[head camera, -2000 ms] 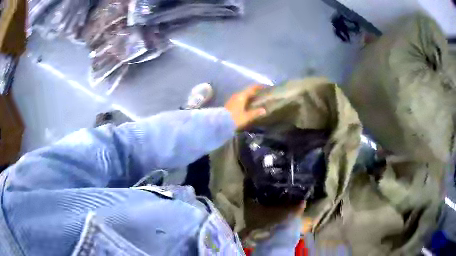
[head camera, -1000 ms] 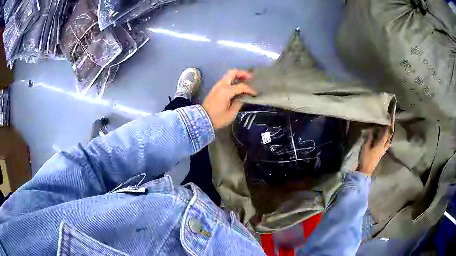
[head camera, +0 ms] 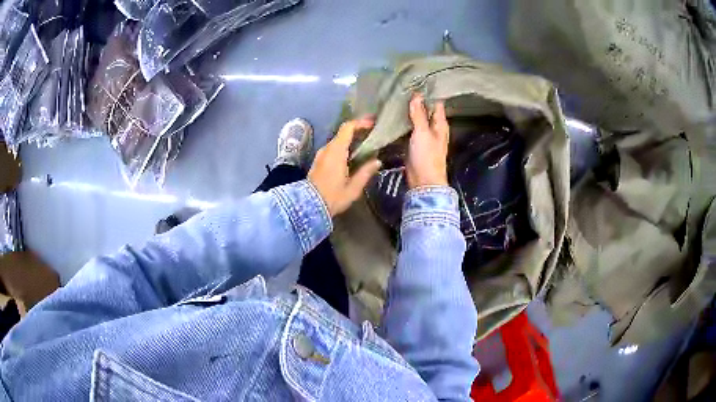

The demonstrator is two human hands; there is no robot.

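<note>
An olive woven sack (head camera: 549,180) stands in front of me with its mouth open and its rim partly folded. Inside lies a bundle of polybagged garments (head camera: 494,184), dark cloth under shiny clear plastic with a thin white strap. My left hand (head camera: 339,171) grips the sack's rim at the left, thumb apart from the fingers. My right hand (head camera: 428,145) is over the mouth, fingertips at the far inner edge of the sack; whether it grips the cloth is unclear.
A filled sack (head camera: 628,63) stands at the upper right, with crumpled empty sacks (head camera: 636,228) below it. A red plastic stool (head camera: 522,357) is at the bottom. Loose polybagged garments (head camera: 149,102) lie at the upper left. A carton (head camera: 27,279) is at the left edge. My shoe (head camera: 295,141) shows.
My right hand has moved from the sack's right corner to its far left part, beside my left hand. The raised flap has dropped back and the mouth is rounder. More of the red stool shows.
</note>
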